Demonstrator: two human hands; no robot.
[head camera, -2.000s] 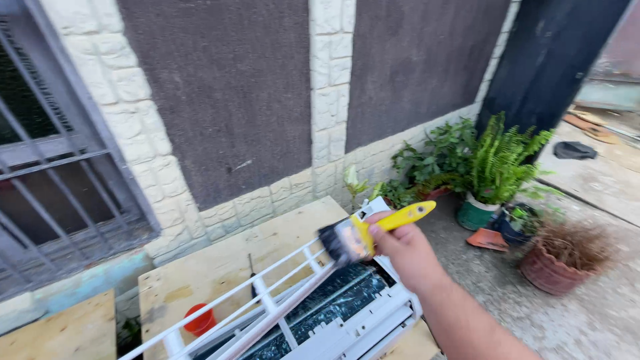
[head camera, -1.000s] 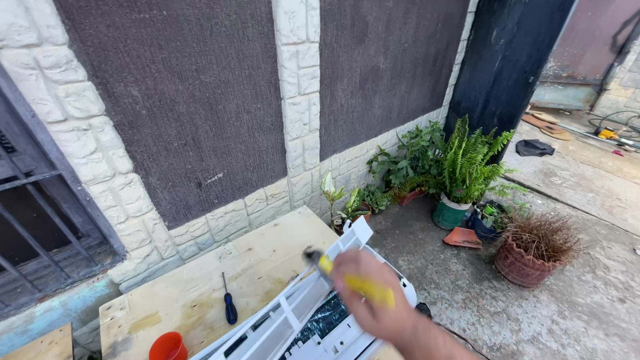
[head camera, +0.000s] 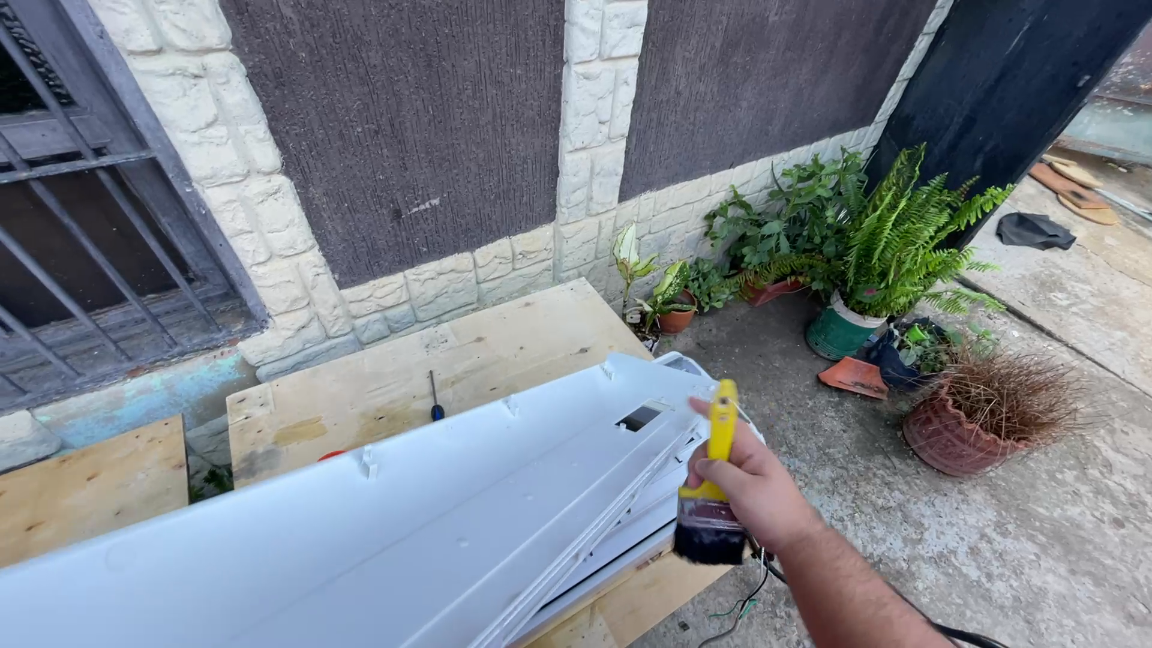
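My right hand (head camera: 751, 481) is closed around the yellow handle of a paintbrush (head camera: 720, 450), its dark bristles pointing down. The brush is beside the right end of a white plastic air conditioner cover (head camera: 360, 531), which spans the lower left with its smooth face up. Part of the unit's white body (head camera: 630, 531) shows beneath the cover. Whether my fingers touch the cover's edge I cannot tell. Behind the cover, a screwdriver (head camera: 436, 409) lies on the plywood table (head camera: 522, 337). Only a sliver of a red container (head camera: 331, 454) shows over the cover's edge. My left hand is not in view.
Potted plants (head camera: 846, 328) and a pot of dry stems (head camera: 967, 423) stand on the concrete at the right. A terracotta piece (head camera: 853, 377) lies near them. A black cable (head camera: 958, 634) trails at the lower right. A barred window (head camera: 99, 207) is at the left, beside a textured wall (head camera: 405, 126).
The white cover has swung up, and its smooth face now hides the open frame and the unit's dark interior. The brush has turned from pointing left to bristles down.
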